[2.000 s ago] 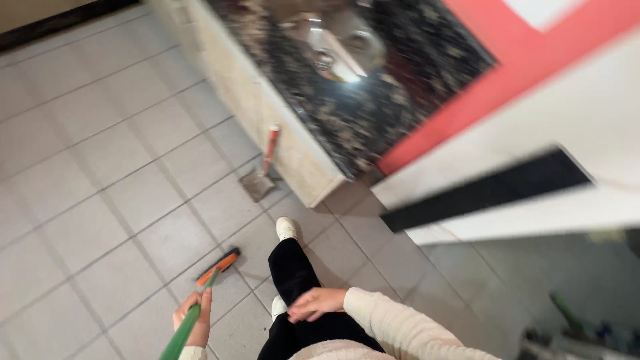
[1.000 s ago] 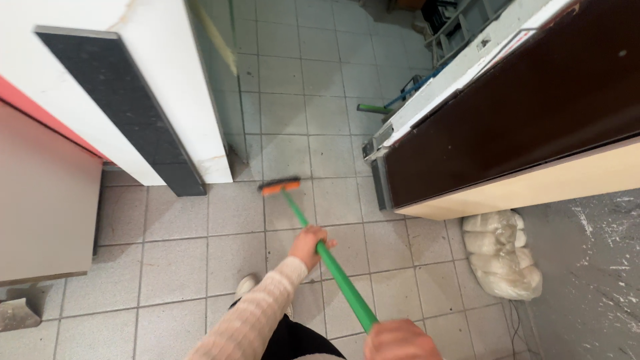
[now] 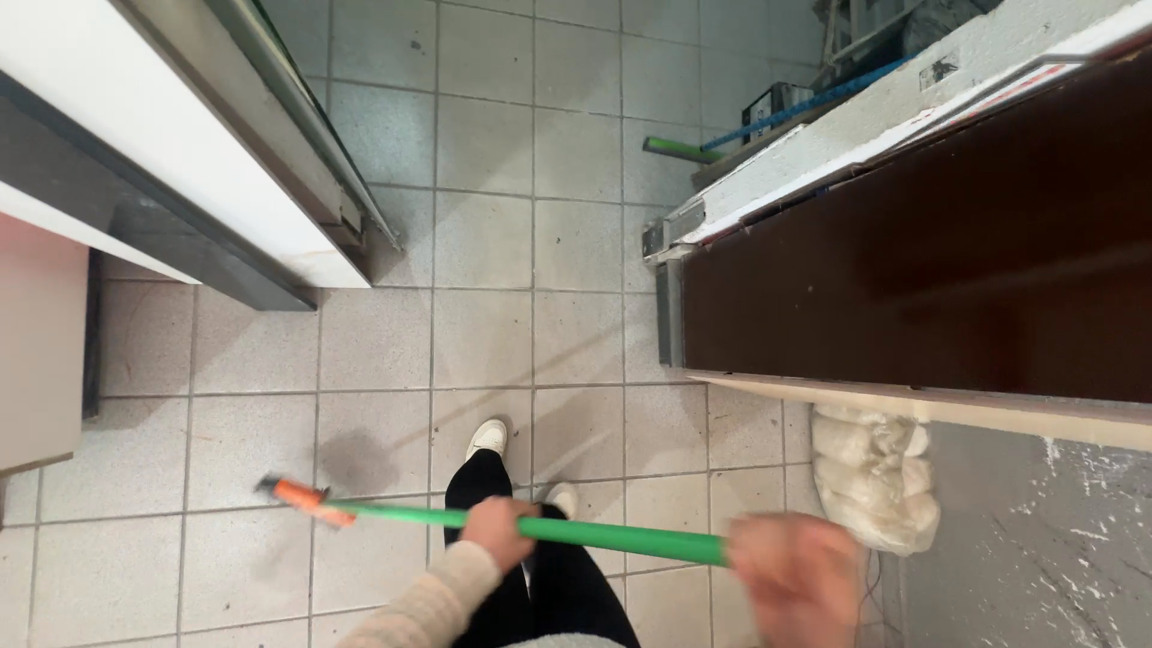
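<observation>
A broom with a green handle (image 3: 621, 537) and an orange head (image 3: 310, 499) lies across the view, its head low over the floor tiles at the left. My left hand (image 3: 500, 531) is closed around the middle of the handle, above my black-trousered legs. Around the handle's right end is my right hand (image 3: 792, 576), blurred by motion. Whether the bristles touch the floor cannot be told. My two light shoes, one of them a white shoe (image 3: 489, 437), stand on the tiles.
A white panel end (image 3: 333, 265) and a dark strip (image 3: 261, 279) stand left of a passage. On the right are a brown door panel (image 3: 900, 234), a wrapped plastic bundle (image 3: 873, 468) and a grey wall (image 3: 1017, 531). A green-headed tool (image 3: 679, 150) lies farther back.
The broom head has swung from ahead of me to my left, and the handle now runs nearly sideways. Both hands still hold it. Two seconds ago the view faced a dark stone counter.
</observation>
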